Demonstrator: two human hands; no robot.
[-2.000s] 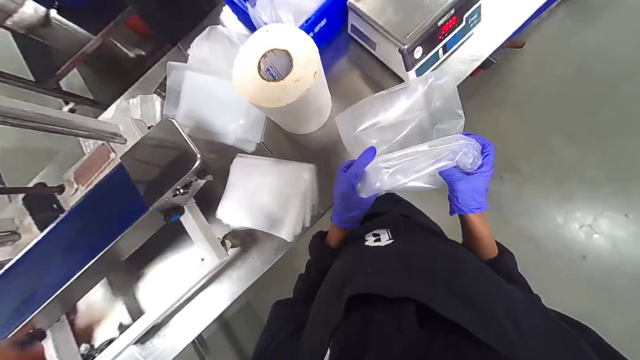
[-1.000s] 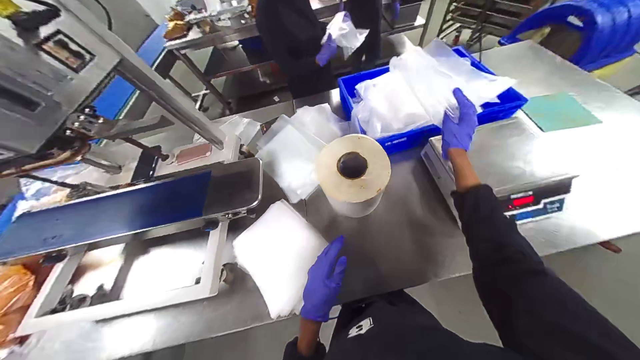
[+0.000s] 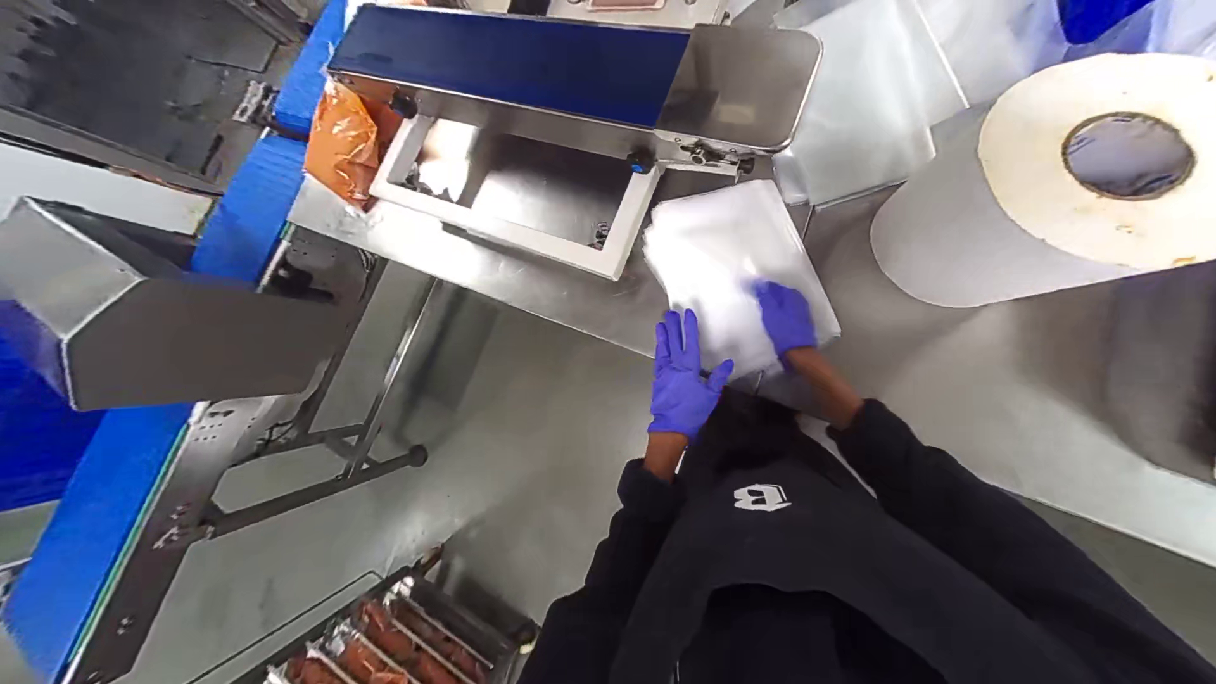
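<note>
A stack of translucent plastic bags (image 3: 727, 247) lies on the steel table in front of me. At its near left edge is my left hand (image 3: 686, 385), in a purple glove, palm up with the fingers apart and nothing held. My right hand (image 3: 787, 318), gloved the same, rests on the stack's right part, slightly blurred, its fingertips bent down on the top bag. Whether it pinches a bag cannot be seen. To the right lies a large roll of white labels or film (image 3: 959, 214). More clear bags (image 3: 860, 95) lie behind the stack.
A small machine with a blue belt (image 3: 513, 66) stands at the table's back left, an orange bag (image 3: 342, 142) beside it. A blue conveyor (image 3: 123, 494) with a steel chute (image 3: 199, 332) runs along the left. A rack of packed reddish items (image 3: 389, 636) stands low at the bottom.
Two seconds ago both hands held a clear plastic bag; one second ago my right hand was at the white bags in the blue crate. Now it is on the stack. The view has swung left and down.
</note>
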